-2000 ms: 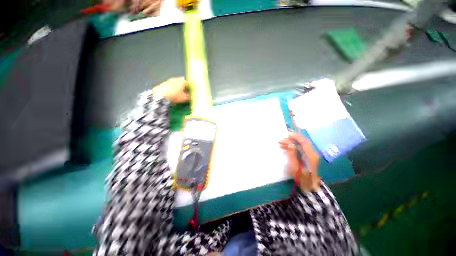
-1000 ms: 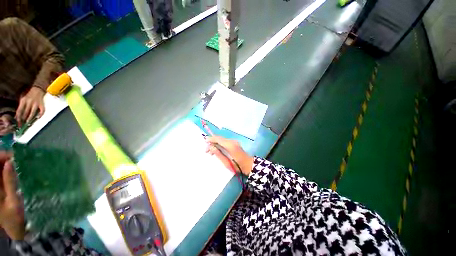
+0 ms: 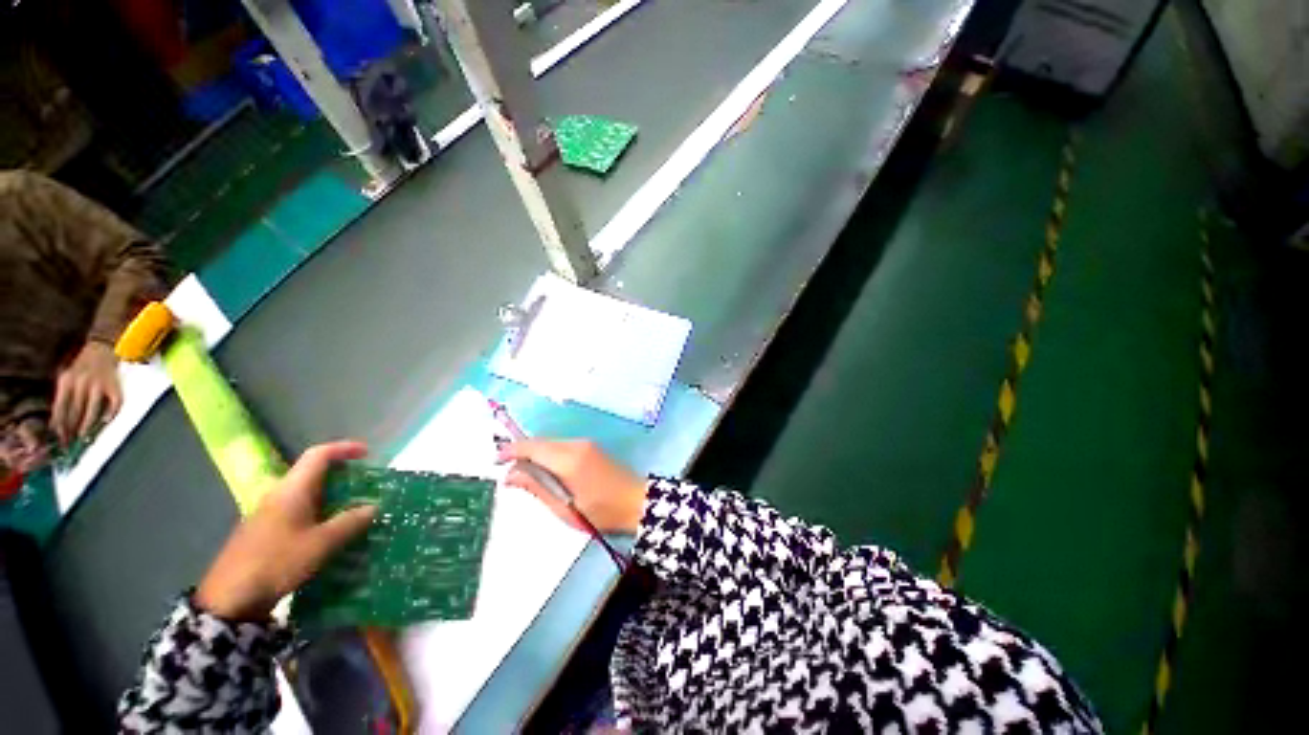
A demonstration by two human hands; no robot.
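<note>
My left hand (image 3: pixel 276 543) holds a green circuit board (image 3: pixel 416 551) by its left edge, with the thumb on its face. The board is over the white paper sheet (image 3: pixel 505 620) and hides the upper part of the multimeter (image 3: pixel 342 681). The meter's lower part and yellow-orange edge show below the board. My right hand (image 3: pixel 577 481) holds the test probes (image 3: pixel 538 477) over the paper's right side. A red probe tip shows, and thin leads run down past the wrist.
A clipboard with a white record sheet (image 3: pixel 603 349) lies beyond my right hand. A yellow-green strip (image 3: pixel 223 421) crosses the belt to a yellow-orange object (image 3: pixel 145 332) by another person. A post (image 3: pixel 524 158) stands near another green board (image 3: pixel 593 142).
My left hand has brought the board rightward from the left edge of the view to over the meter and paper. The view has shifted, and my right hand still holds the probes.
</note>
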